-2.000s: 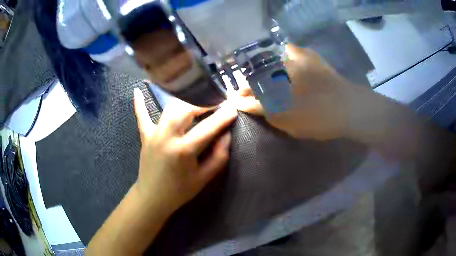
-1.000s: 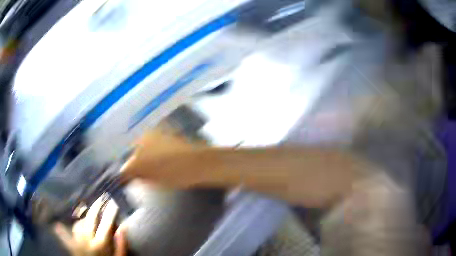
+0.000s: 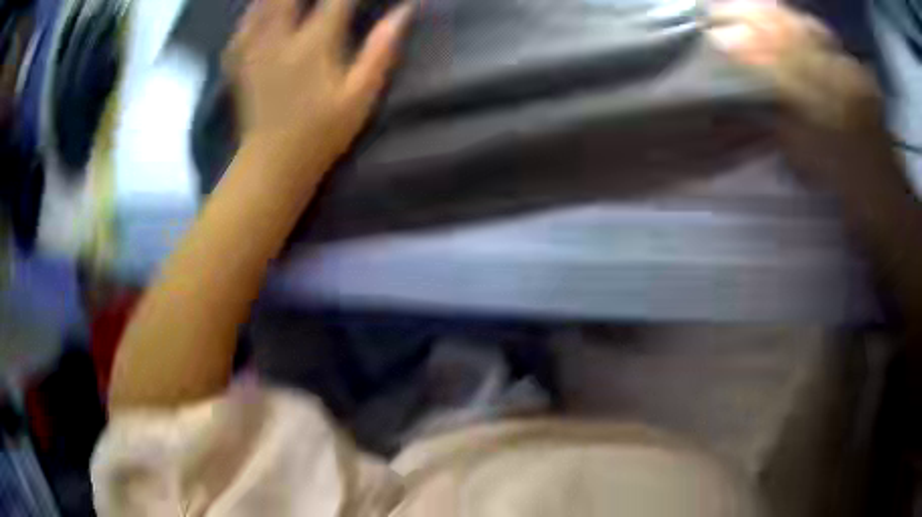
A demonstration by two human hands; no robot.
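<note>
The dark grey garment panel (image 3: pixel 526 131) lies with folds across the top of the blurred head view. My left hand (image 3: pixel 303 76) rests at the panel's left part, fingers spread, its fingertips partly cut off by the top edge. My right hand (image 3: pixel 799 66) is at the panel's upper right, beside a small bright shiny spot; its fingers are blurred, and whether it grips the cloth cannot be told. The sewing machine head and needle are out of the picture.
The pale front edge of the sewing table (image 3: pixel 607 263) runs across below the panel. A dark bundle (image 3: pixel 81 91) lies at far left near a yellow edge. A red object (image 3: pixel 113 338) is below left. My light sleeve and dark cloth are below the table edge.
The view has swung to the machine's side, then down to the table front and lap. My left hand now lies spread on the panel's left part; my right hand is farther from it.
</note>
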